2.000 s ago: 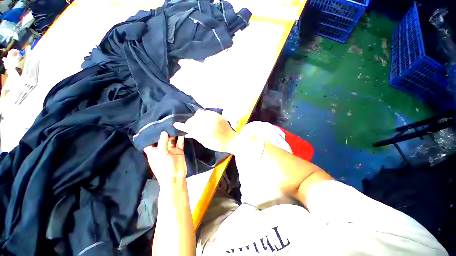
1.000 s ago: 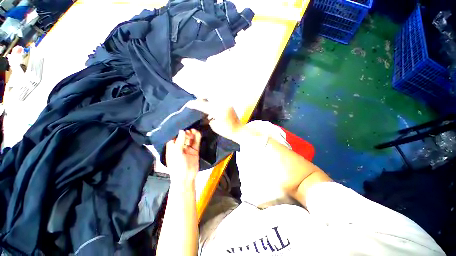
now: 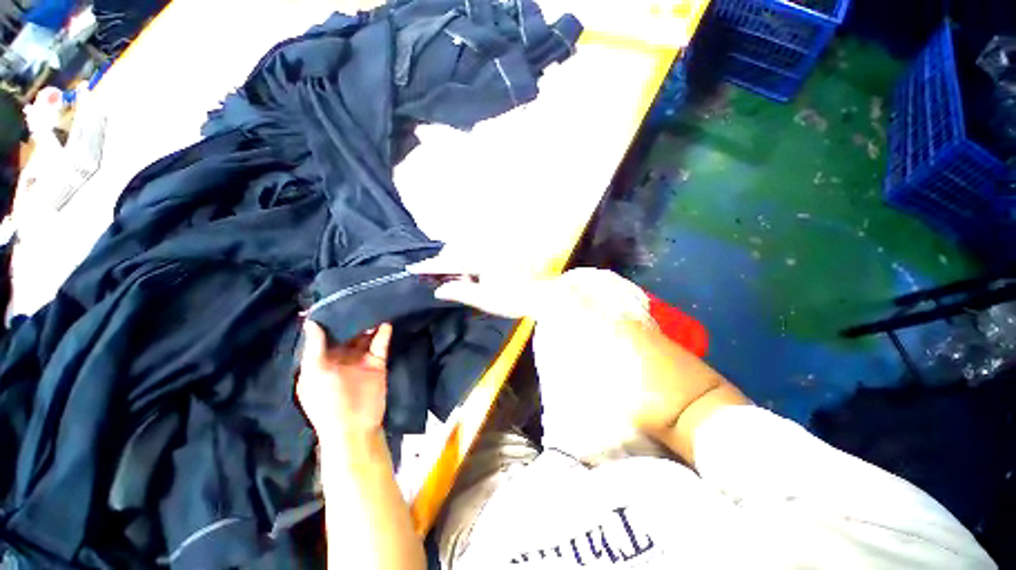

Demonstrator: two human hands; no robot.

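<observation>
A dark navy garment (image 3: pixel 212 256) lies in a large heap over the left of the white table. Its folded hem (image 3: pixel 373 306), with a thin pale line, lies between my hands. My left hand (image 3: pixel 343 373) holds the lower left edge of the hem between thumb and fingers. My right hand (image 3: pixel 501 295) is at the hem's right end, palm down and overexposed. A thin dark reddish thing shows at its fingertips, too small to name. Whether the right fingers grip anything is hidden.
The white table (image 3: pixel 557 167) has a yellow-orange edge. Blue plastic crates (image 3: pixel 941 156) stand on the green and blue floor to the right. A red seat-like thing (image 3: pixel 677 325) is beside my right arm. A dark metal stand (image 3: pixel 925 306) is at the far right.
My left hand has moved left and slightly down along the hem. The hem now lies flatter and more stretched out between the hands. My right hand has shifted slightly and its fingers point left.
</observation>
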